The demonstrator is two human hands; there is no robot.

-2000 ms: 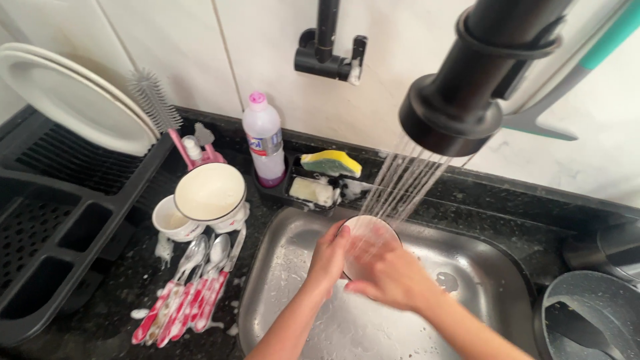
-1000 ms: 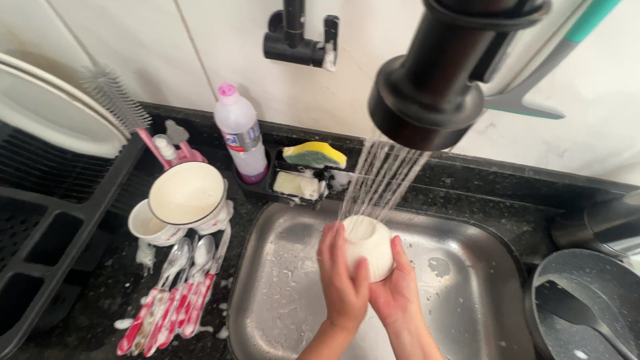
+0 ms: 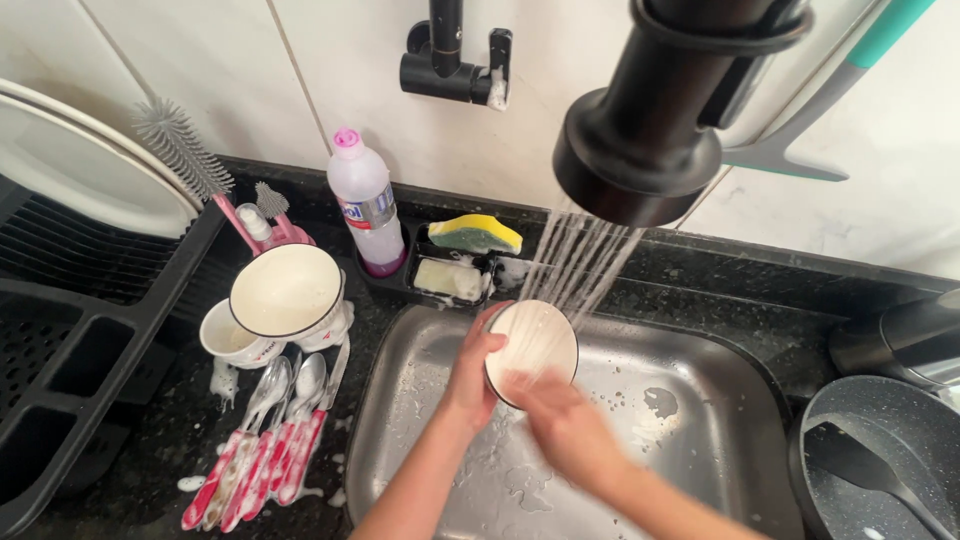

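A white ceramic bowl with a dark rim point(image 3: 534, 349) is tilted under the spray of the black faucet head point(image 3: 637, 165), over the stainless steel sink point(image 3: 675, 442). My left hand point(image 3: 476, 367) grips it by its left side, thumb at the rim. My right hand point(image 3: 562, 420), blurred, has its fingers at the bowl's lower inside edge; whether they grip it I cannot tell. Left of the sink, another dark-rimmed bowl point(image 3: 285, 289) rests on soapy dishes beside a small white bowl point(image 3: 232, 337). Soapy spoons and knives with red handles point(image 3: 262, 457) lie in front of them.
A black dish rack point(image 3: 90, 322) with white plates point(image 3: 82, 165) stands at the left. Behind the sink, a caddy holds a detergent bottle point(image 3: 365, 210), a yellow-green sponge point(image 3: 476, 234) and a soap bar point(image 3: 450, 277). A speckled pan point(image 3: 847, 405) holding a black spatula point(image 3: 862, 465) is at the right.
One second ago the bowl's underside faced up between both hands; now its inside faces up. The left hand holds its left side, and the right hand has moved to its lower edge.
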